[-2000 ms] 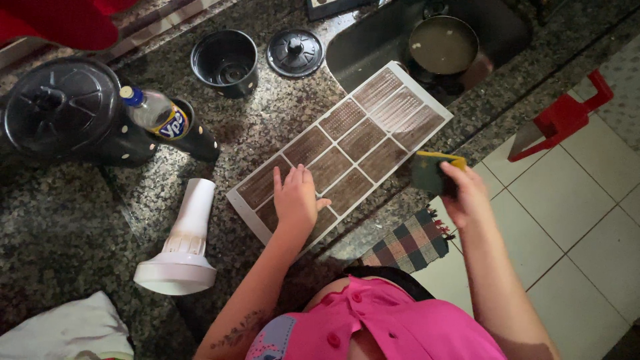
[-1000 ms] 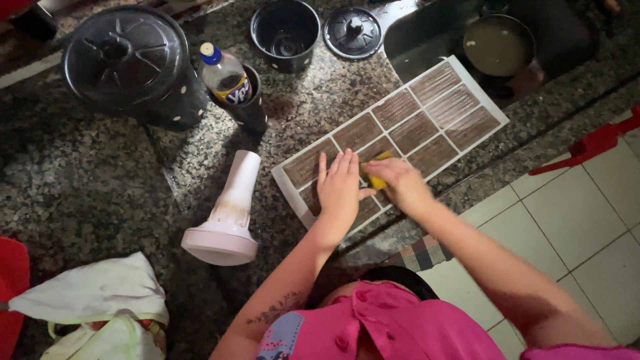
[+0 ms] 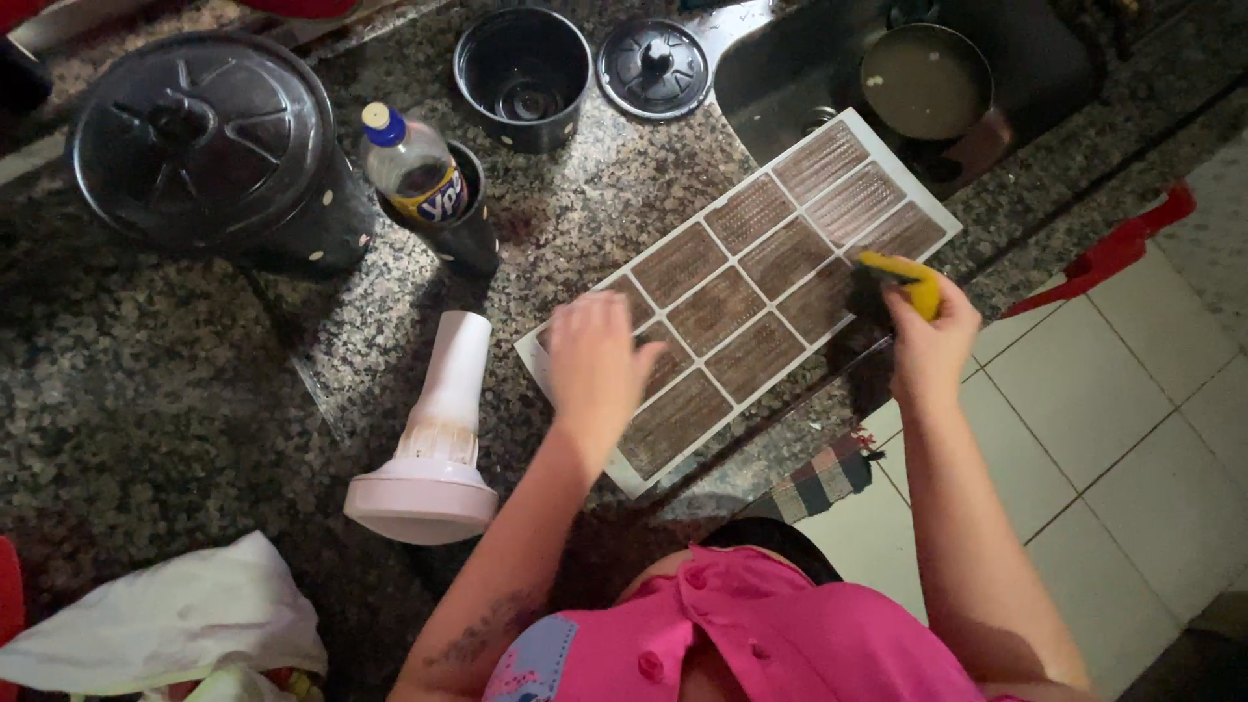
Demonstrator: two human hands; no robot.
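A white-framed mesh air filter [image 3: 721, 310], its grid cells brown and dirty-looking, lies slantwise on the granite counter, its far end reaching over the sink edge. My left hand [image 3: 597, 366] lies on the filter's left end, fingers over the frame and mesh, holding nothing. A yellow and dark green sponge [image 3: 912, 280] is gripped in my right hand [image 3: 931, 336] at the filter's right edge; whether it touches the mesh I cannot tell. Left of my left hand, a white plastic funnel-shaped piece [image 3: 434, 444] with brownish stains rests on the counter.
Behind stand a large lidded black canister [image 3: 205, 146], a dish soap bottle [image 3: 414, 171] in a black holder [image 3: 473, 239], an uncovered black pot [image 3: 524, 83] and a black lid [image 3: 653, 68]. The dark sink [image 3: 780, 88] holds a pan of cloudy liquid [image 3: 926, 83]. A white cloth [image 3: 185, 614] lies front left.
My right hand with the sponge has moved from the filter's middle, near my left hand, out to its right edge. My left hand remains at the filter's left part.
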